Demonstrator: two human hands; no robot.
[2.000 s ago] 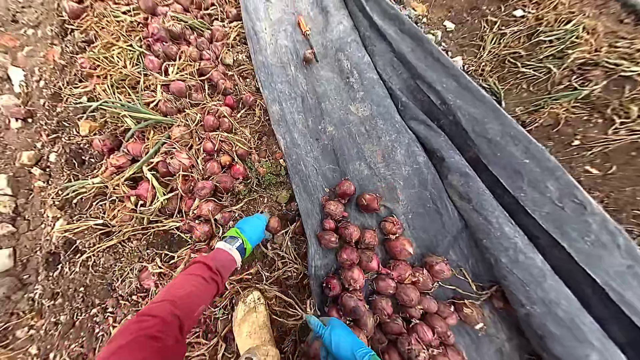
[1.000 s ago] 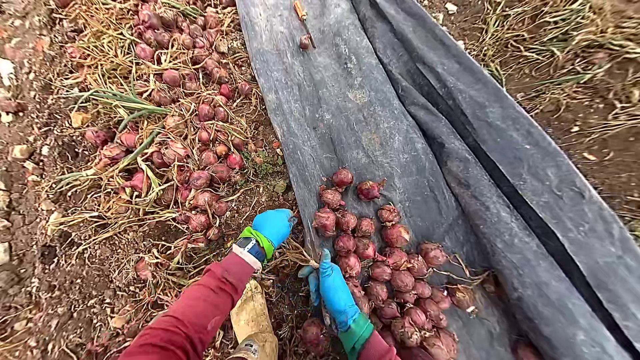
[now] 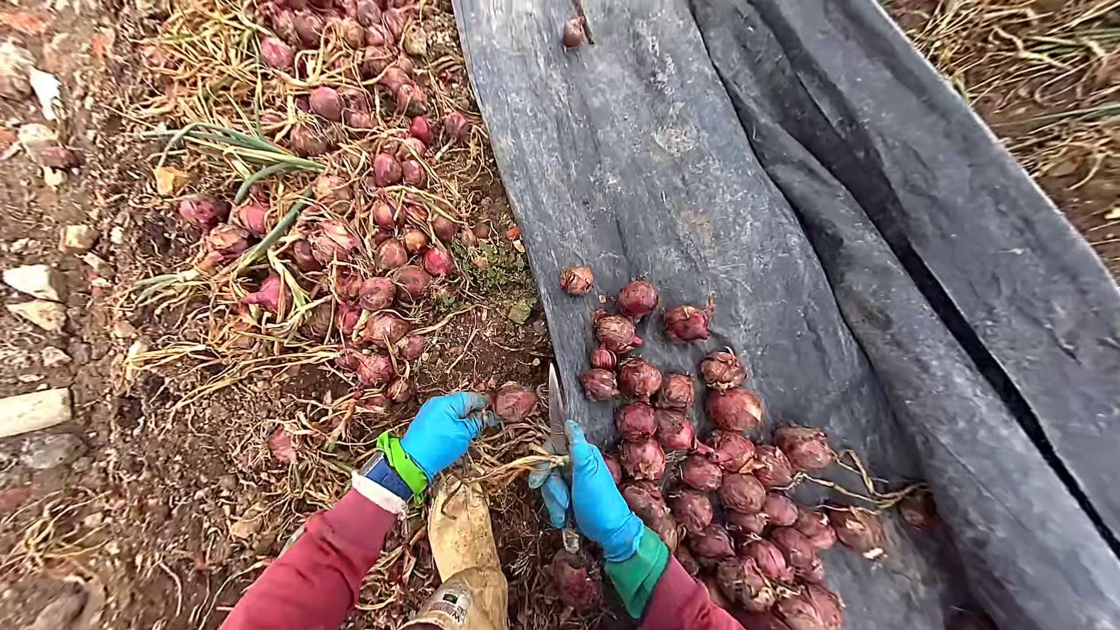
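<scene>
My left hand (image 3: pixel 444 433), in a blue glove, holds a red onion (image 3: pixel 514 402) at its fingertips. Close by on the right, my right hand (image 3: pixel 588 490), also gloved in blue, grips a knife (image 3: pixel 556 404) whose blade points up, away from me, beside the onion. Dry onion leaves (image 3: pixel 516 464) stretch between the two hands, and the right fingers touch them. Trimmed red onions (image 3: pixel 735 409) lie in a group on the dark fabric sheet (image 3: pixel 674 175), right of the hands. A small onion (image 3: pixel 577 280) sits apart at the sheet's left edge.
Many red onions with dry tops (image 3: pixel 385 254) cover the soil at the upper left. Pale stones (image 3: pixel 35 411) lie at the far left. A boot (image 3: pixel 464 542) stands below my hands. Folds (image 3: pixel 927 271) run along the sheet's right part. Another onion (image 3: pixel 574 33) lies near its top.
A small onion now lies at the sheet's left edge, above the group, where none lay before. My left hand, near the onion rows two seconds ago, is now closer to my right hand.
</scene>
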